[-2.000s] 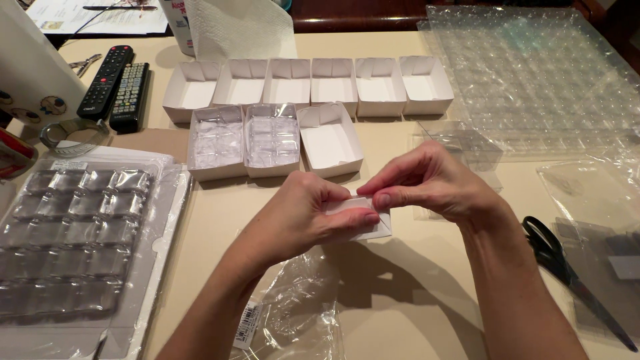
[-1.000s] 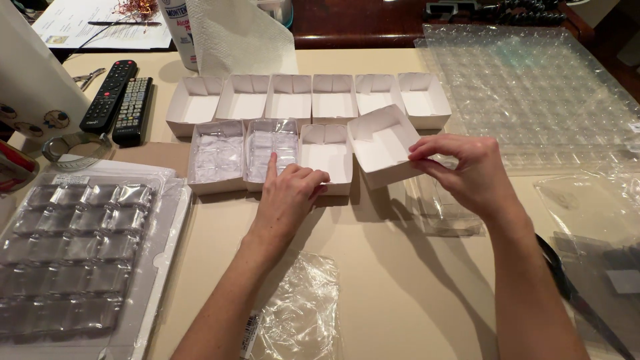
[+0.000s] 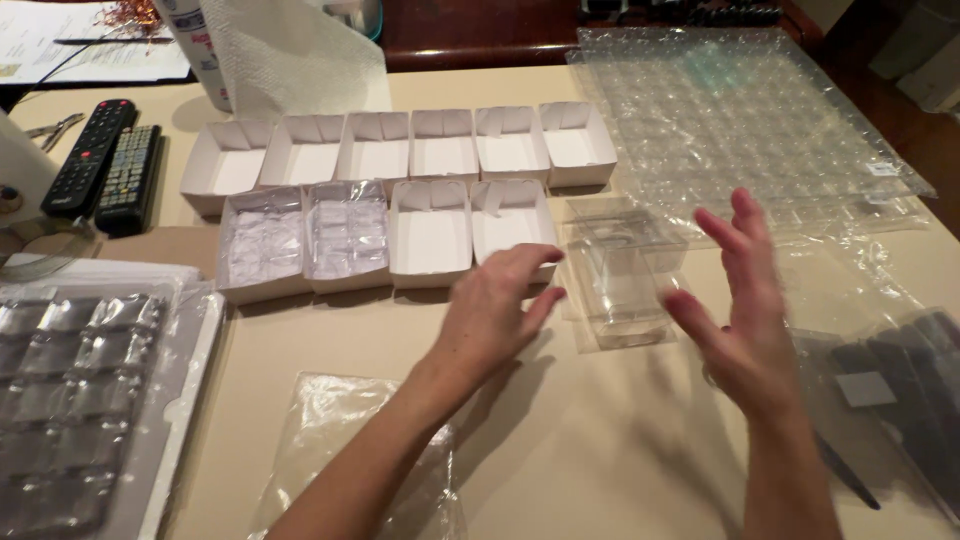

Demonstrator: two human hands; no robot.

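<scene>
My left hand [image 3: 504, 307] is raised with thumb and fingers apart, near the front of the rightmost small white box [image 3: 510, 221] in the front row; nothing shows in it. Spread and slightly blurred, my right hand [image 3: 739, 307] hovers empty to the right of a clear plastic box [image 3: 630, 289]. Beside the rightmost box stands another open white box [image 3: 430, 232]. Further left, two white boxes [image 3: 349, 236] hold clear plastic with square cells. Behind them several open white boxes [image 3: 442, 146] form a second row.
Clear cell-patterned plastic sheets [image 3: 735, 127] lie at back right. A tray of dark square cells [image 3: 67, 405] is at left, near two remote controls [image 3: 90, 161]. A clear plastic bag [image 3: 337, 420] lies in front; a paper towel [image 3: 300, 60] stands behind.
The white box held in my right hand a second ago now stands at the right end of the front row. My right hand has let it go and moved right.
</scene>
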